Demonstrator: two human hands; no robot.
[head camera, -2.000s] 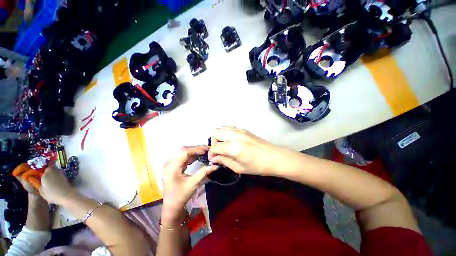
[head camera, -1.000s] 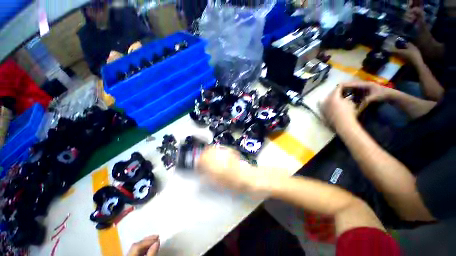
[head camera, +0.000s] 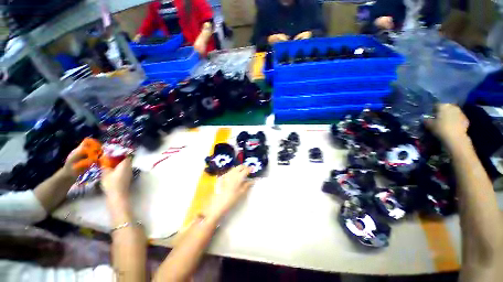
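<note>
Three black housings with white ring boards stand together left of mid-table. My left hand (head camera: 234, 187) is at the near edge of the closest one (head camera: 252, 163), its fingertips over the rim; blur hides whether they grip it. My right hand (head camera: 450, 125) is at the far right, behind a large group of fitted housings (head camera: 401, 157); whether it holds anything cannot be told. One fitted housing (head camera: 364, 224) lies at the group's near edge. A small cluster of camera modules (head camera: 288, 148) and a single module (head camera: 315, 154) lie mid-table.
Stacked blue trays (head camera: 333, 82) stand at the back, with a clear plastic bag (head camera: 441, 60) to their right. Black parts (head camera: 204, 99) are heaped at the back left. A neighbour's hands (head camera: 116, 171) with orange finger covers work at the left beside red wires (head camera: 168, 155). People sit opposite.
The view has swung left. My right hand has moved from beside the modules, where it carried a dark part, to the far right. My left hand has reached forward to the left housings.
</note>
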